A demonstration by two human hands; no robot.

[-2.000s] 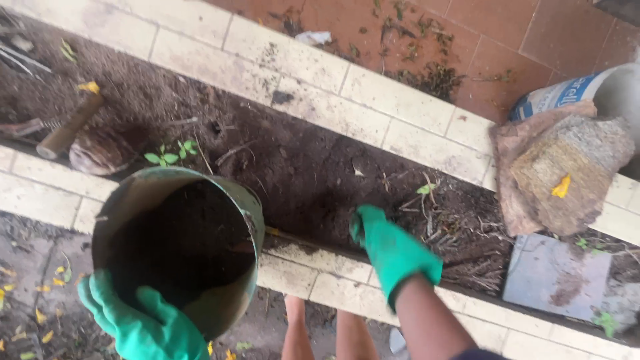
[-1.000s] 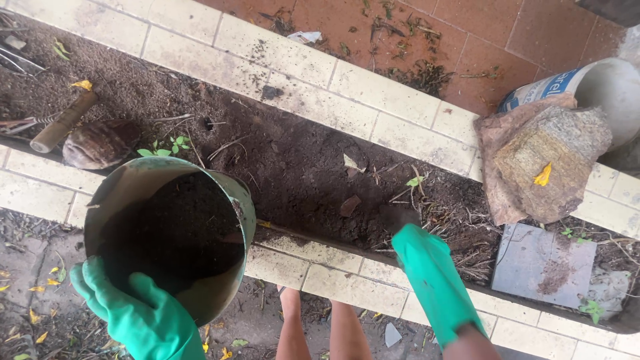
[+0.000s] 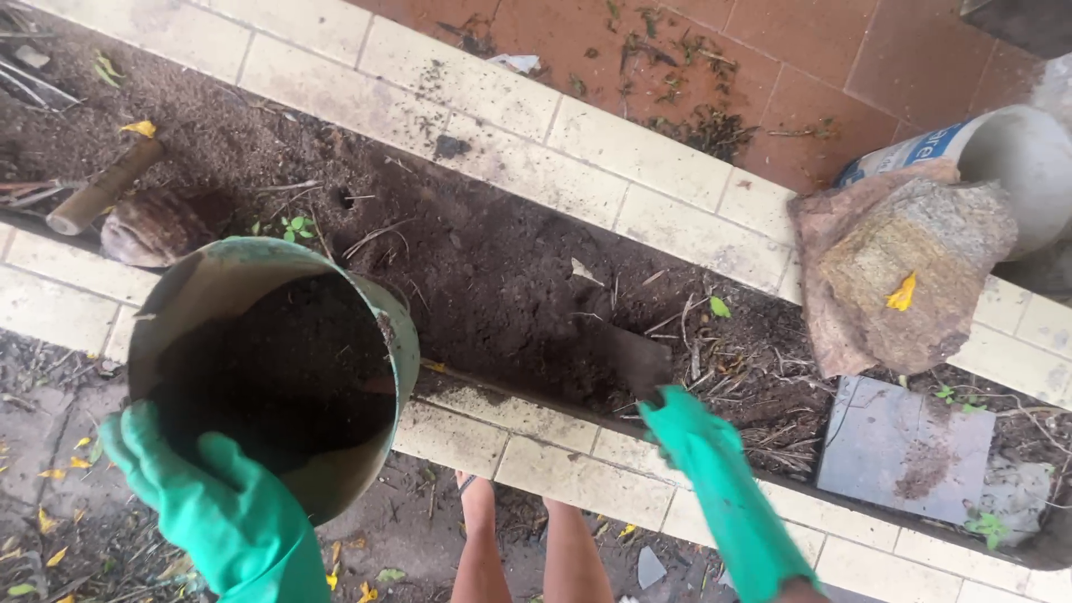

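Note:
Both hands wear green rubber gloves. My left hand (image 3: 213,502) grips the near rim of a round bucket (image 3: 394,322), its fingers outside and thumb at the inner side. Dark soil (image 3: 285,368) lies in the bucket, which is tilted toward the camera. My right hand (image 3: 687,427) is closed over the planter's near edge, on what looks like a hand trowel; its flat dark blade (image 3: 641,360) touches the soil in the planter (image 3: 502,276). The handle is hidden by the glove.
Cream tiled walls (image 3: 519,92) border the long planter. A stone slab (image 3: 913,268) rests on the far wall, beside a white bucket (image 3: 1022,167). A grey tile (image 3: 904,448) lies at the right; a wooden handle (image 3: 109,184) and a brown husk-like object (image 3: 159,226) at the left.
My right hand has moved in the planter, first right, then back toward the middle, where a blade now shows. My left hand still holds the bucket.

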